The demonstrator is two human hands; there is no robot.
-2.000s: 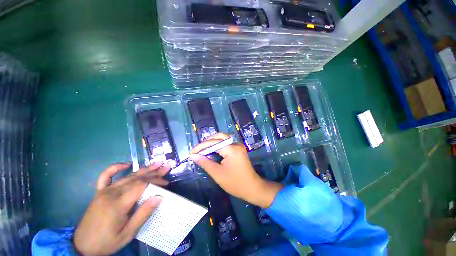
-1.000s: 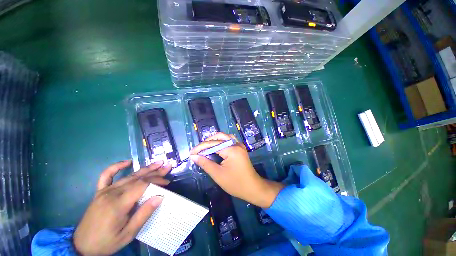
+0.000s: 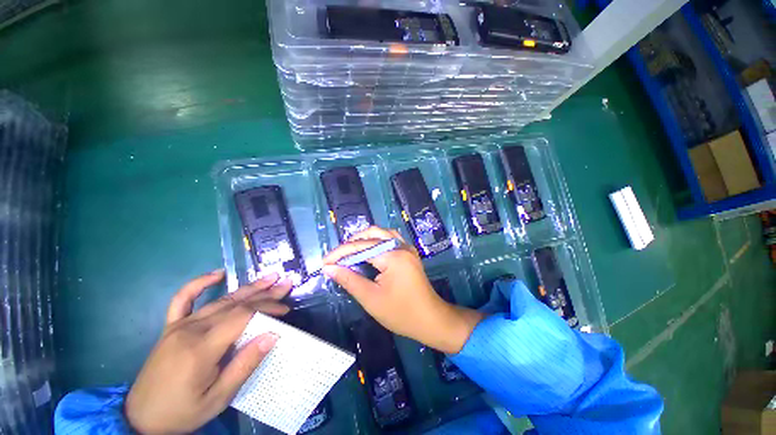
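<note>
My left hand (image 3: 200,357) holds a white label sheet (image 3: 292,374) with rows of tiny marks under its thumb. Its fingertips rest at the lower end of the black handheld device (image 3: 268,223) in the top left pocket. My right hand (image 3: 396,285) holds a slim whitish-purple tool (image 3: 366,253) like a pen. The tool's tip is at the lower right end of that device, close to my left fingertips. The clear blister tray (image 3: 223,183) holds two rows of devices with orange side keys. My hands and sleeve hide parts of the lower row. No sticker is discernible at the tip.
A tall stack of clear blister trays (image 3: 408,102) with devices on top stands behind the working tray. More trays (image 3: 30,255) are piled at the left. A narrow white box or card (image 3: 630,217) lies at the right. A blue rack (image 3: 681,153) with cardboard boxes is beyond.
</note>
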